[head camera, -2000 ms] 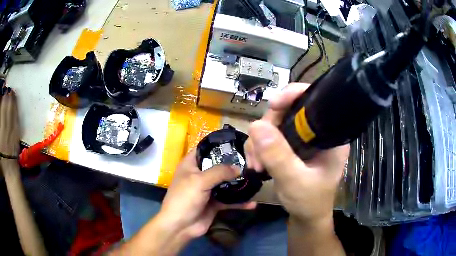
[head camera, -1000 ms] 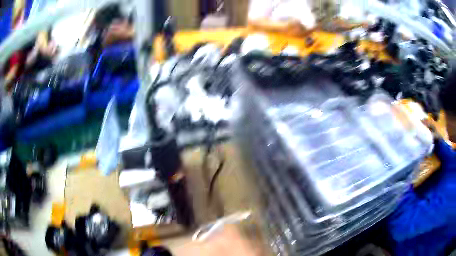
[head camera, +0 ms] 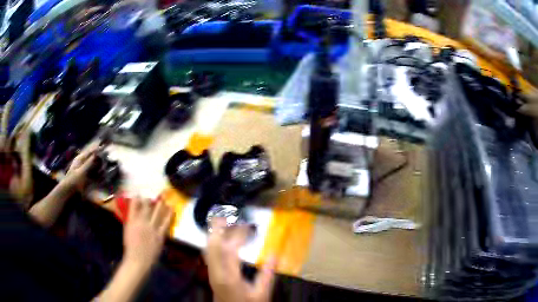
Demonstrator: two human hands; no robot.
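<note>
My left hand [head camera: 227, 259], blurred, reaches in from the bottom edge. Its fingertips overlap the near rim of a black round housing [head camera: 203, 207] with a silvery inside, and its thumb is spread to the right. Contact is unclear. Two more black housings stand just behind, one at the left [head camera: 189, 171] and one with a bright board at the right [head camera: 245, 170]. My right hand is not in view. The dark electric screwdriver [head camera: 322, 112] appears upright by the white-grey screw feeder [head camera: 357, 174].
A white strap [head camera: 384, 225] lies right of the feeder. Tall ridged trays [head camera: 457, 194] stand at the right. Another person's hand [head camera: 79, 168] is at the left; a further hand [head camera: 141, 227], apparently theirs, covers a red item. A bluish bag [head camera: 293, 88] and blue bins [head camera: 227, 44] are behind.
The view has swung right, then back left. The housing and screwdriver are no longer in my hands; my left hand is now at the front bench housing. My right hand has left the view.
</note>
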